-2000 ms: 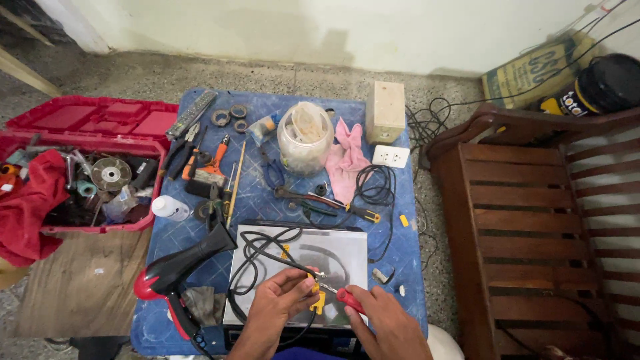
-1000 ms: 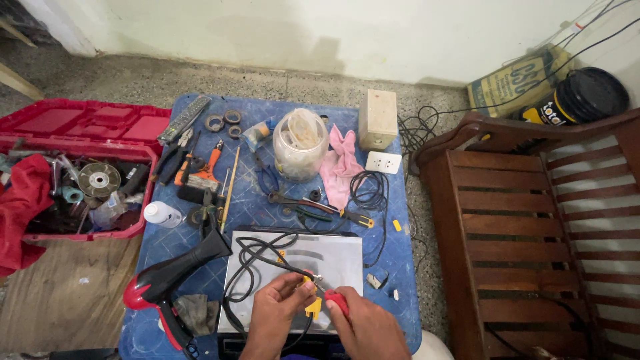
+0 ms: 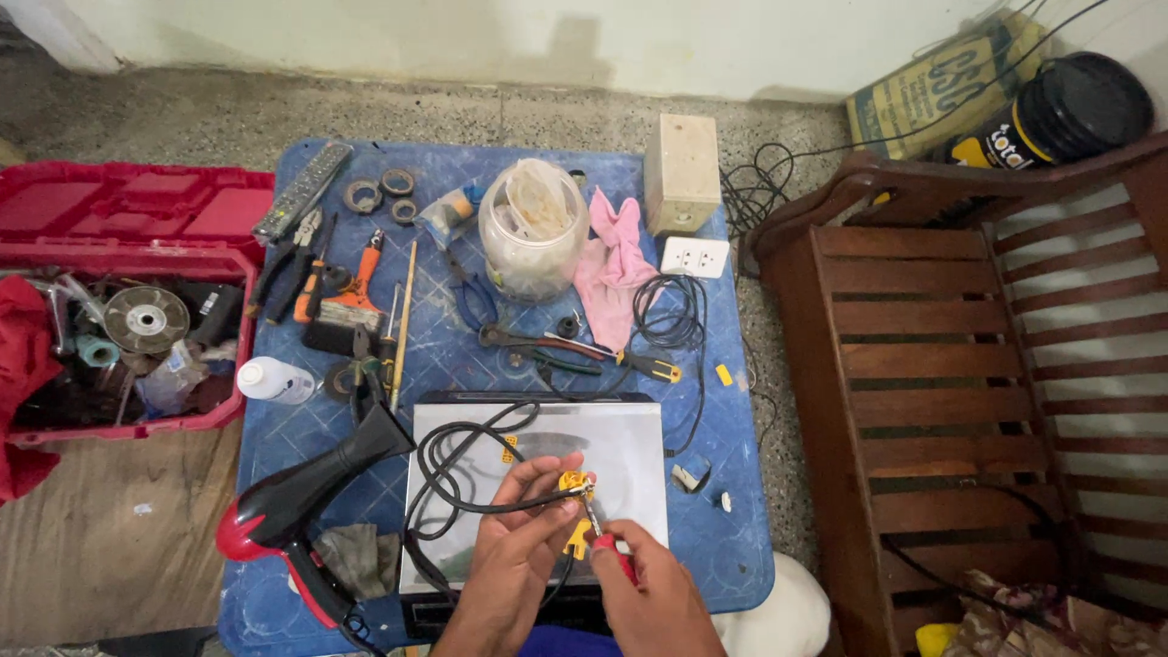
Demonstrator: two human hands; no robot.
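Observation:
My left hand (image 3: 518, 538) holds a small yellow plug part (image 3: 576, 484) where the end of a black cable (image 3: 511, 507) meets it. My right hand (image 3: 650, 584) grips a red-handled screwdriver (image 3: 614, 555), its tip at the plug part beside the cable end. Both hands are over a silver-topped appliance (image 3: 620, 456) at the near side of the table. Another yellow piece (image 3: 577, 540) shows between the hands, and a small yellow piece (image 3: 509, 448) lies on the silver top. The cable loops over the left part of that top. Fingers partly hide the contact at the plug.
The blue table (image 3: 739, 538) carries a black and red hair dryer (image 3: 310, 493), pliers (image 3: 473, 294), tape rolls (image 3: 362, 195), a plastic jar (image 3: 534, 228), a pink cloth (image 3: 613, 265) and a wall socket (image 3: 695, 256). A red toolbox (image 3: 246, 347) stands left, a wooden bench (image 3: 912, 401) right.
The screwdriver in my right hand is more upright than two seconds ago, its tip still near the plug part. My left hand keeps its hold.

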